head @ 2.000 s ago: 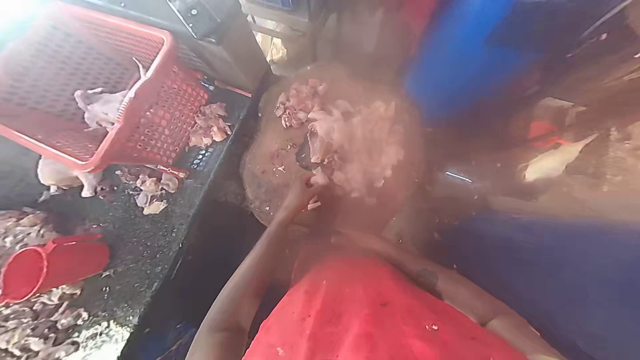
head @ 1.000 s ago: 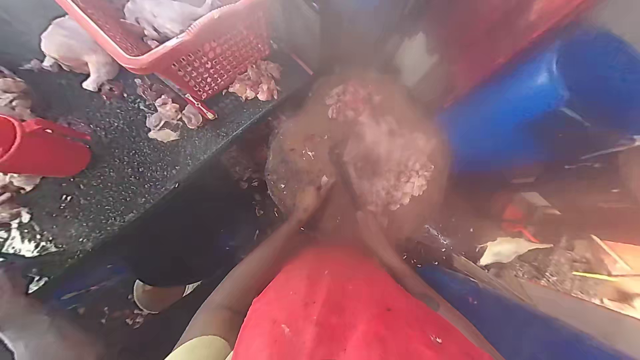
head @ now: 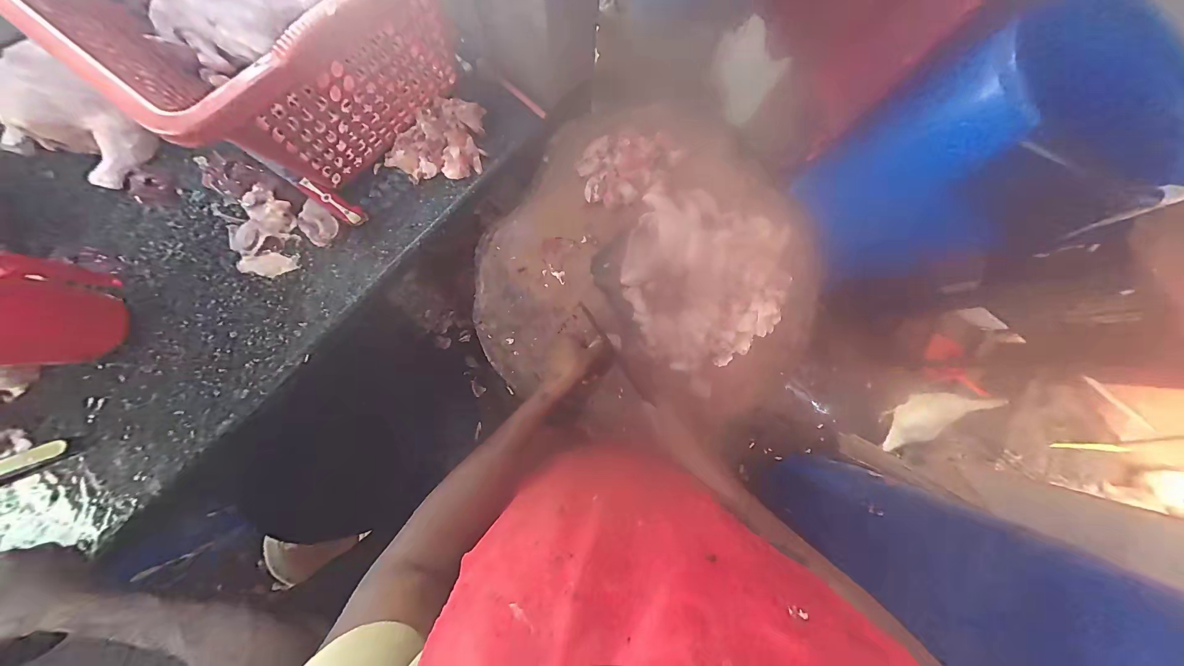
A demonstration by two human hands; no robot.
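Note:
A hazy smear blurs the middle of the head view. My left hand (head: 578, 356) is low over the left-centre part of a round chopping block (head: 518, 314), near a dark, blade-like edge; whether it holds anything is unclear. My right forearm reaches in from the lower right, and my right hand (head: 638, 379) is too blurred to show its grip. Just beyond the hands, a large pile of cut raw meat (head: 708, 277) covers the block's right part. A smaller heap of meat pieces (head: 629, 166) lies at its far side.
On the dark stone counter (head: 213, 342) at left are a red plastic basket (head: 361, 92) holding poultry, a whole plucked bird (head: 65, 102), meat scraps (head: 268, 227) and a red plastic container (head: 55, 310). A blue barrel (head: 925, 157) stands right of the block. Someone's arm (head: 139, 620) shows at lower left.
The view has shifted. Both hands remain at the near side of the block; the left hand was closer to the meat two seconds ago.

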